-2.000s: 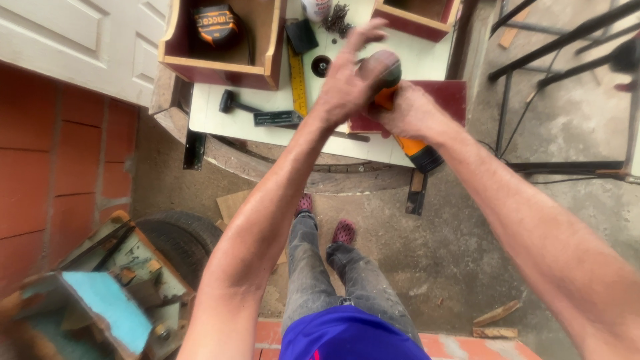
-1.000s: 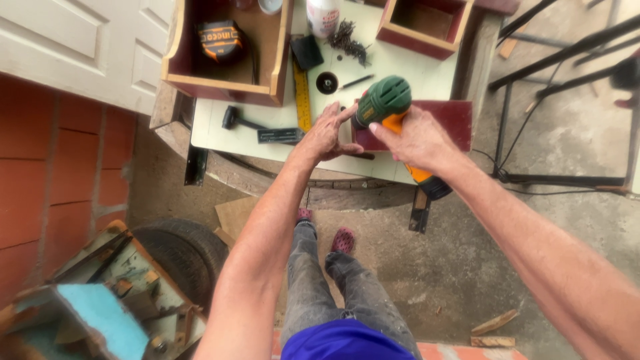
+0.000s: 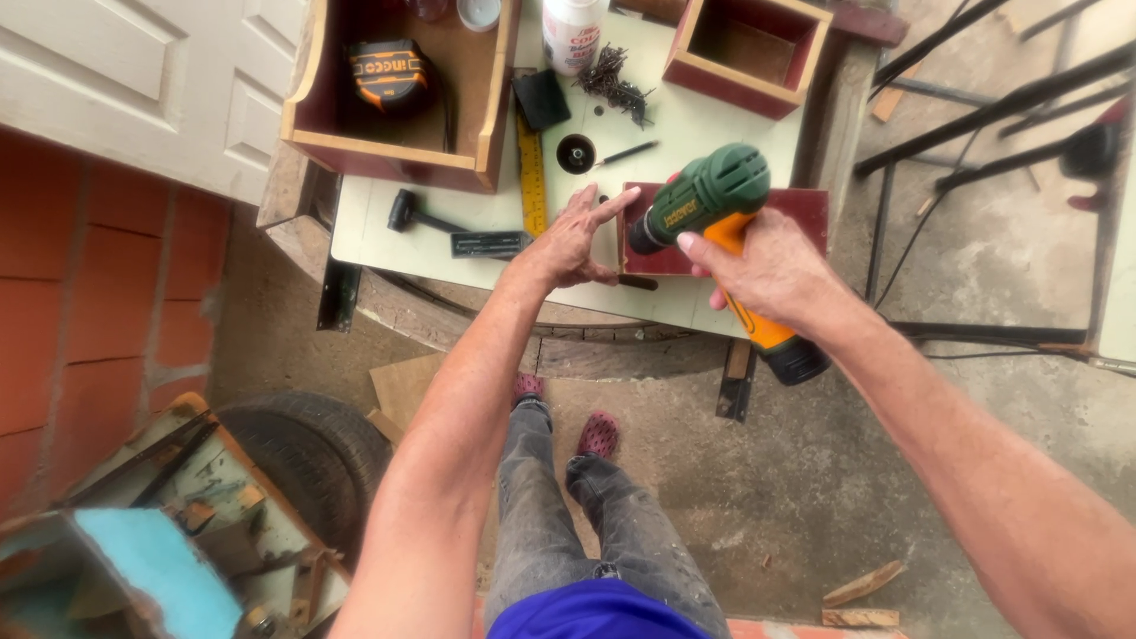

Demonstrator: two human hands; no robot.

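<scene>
My right hand point(image 3: 772, 266) grips the orange handle of a green cordless drill point(image 3: 706, 195), whose chuck points left. Beneath the drill lies a dark red wooden box or panel point(image 3: 803, 213) on the pale board point(image 3: 479, 191). My left hand point(image 3: 572, 244), fingers spread, is beside the red piece's left end; whether it touches the piece cannot be told. A pencil point(image 3: 628, 153), a round black part point(image 3: 576, 154) and a yellow ruler point(image 3: 532, 182) lie beyond the left hand. To its left are a small black hammer point(image 3: 422, 213) and an open black bit case point(image 3: 488, 244).
An open wooden box point(image 3: 390, 151) holding a tape measure point(image 3: 388, 74) stands at the back left. A white bottle point(image 3: 572, 34), a pile of screws point(image 3: 617, 84) and a smaller box point(image 3: 750, 53) stand farther back. Black metal frames point(image 3: 967, 111) are at right, a tire point(image 3: 306, 461) below left.
The left hand has come down from beside the drill to the red piece's left end. The drill, upright-looking and blurred earlier, now lies with its chuck toward the left, still in the right hand.
</scene>
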